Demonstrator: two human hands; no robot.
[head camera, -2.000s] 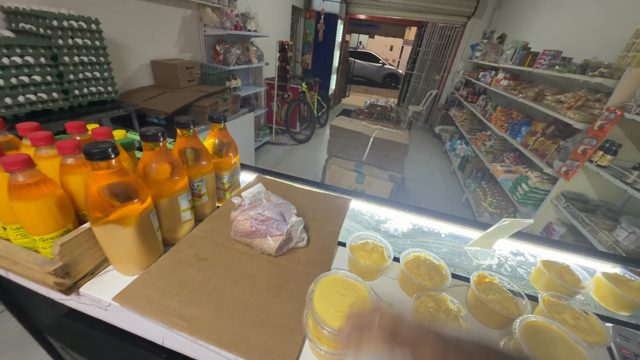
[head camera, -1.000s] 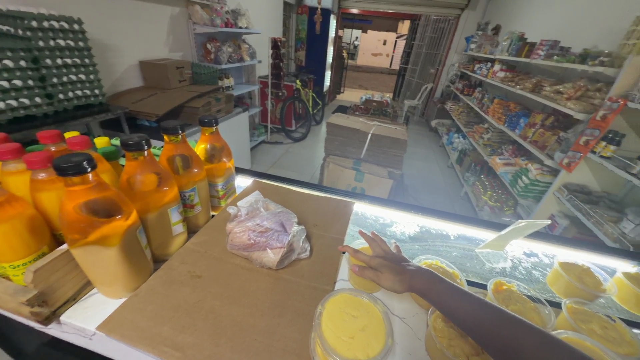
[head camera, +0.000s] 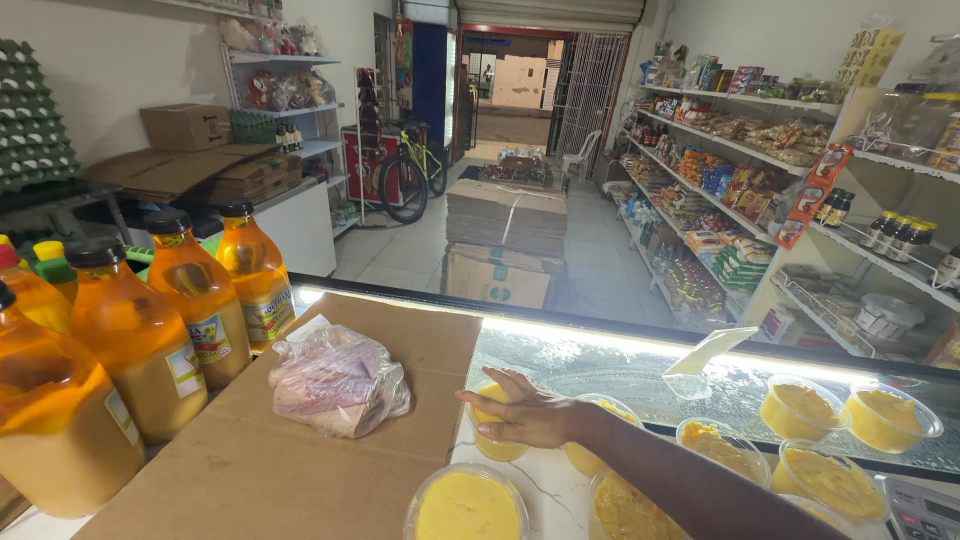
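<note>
My right hand (head camera: 525, 412) reaches in from the lower right, fingers spread and palm down, over a clear plastic tub of yellow paste (head camera: 499, 442) near the cardboard's right edge; it covers part of that tub. Another round tub of yellow paste (head camera: 471, 506) is nearer to me, and several more stand under and right of the forearm. A clear plastic bag with pinkish contents (head camera: 337, 379) lies on the flat cardboard sheet (head camera: 202, 465). My left hand is not in view.
Large bottles with black caps (head camera: 199, 300) crowd the counter's left side. A folded card (head camera: 709, 351) stands on the lit glass counter (head camera: 600, 352). A digital scale (head camera: 922, 510) sits at the lower right. Beyond are tied cardboard stacks (head camera: 506, 217), a bicycle (head camera: 412, 172) and stocked shelves (head camera: 720, 135).
Two seconds ago my hand was a blur over the near tubs; by one second ago it was over the farther tub, where it remains. The car seen outside two seconds ago is out of sight.
</note>
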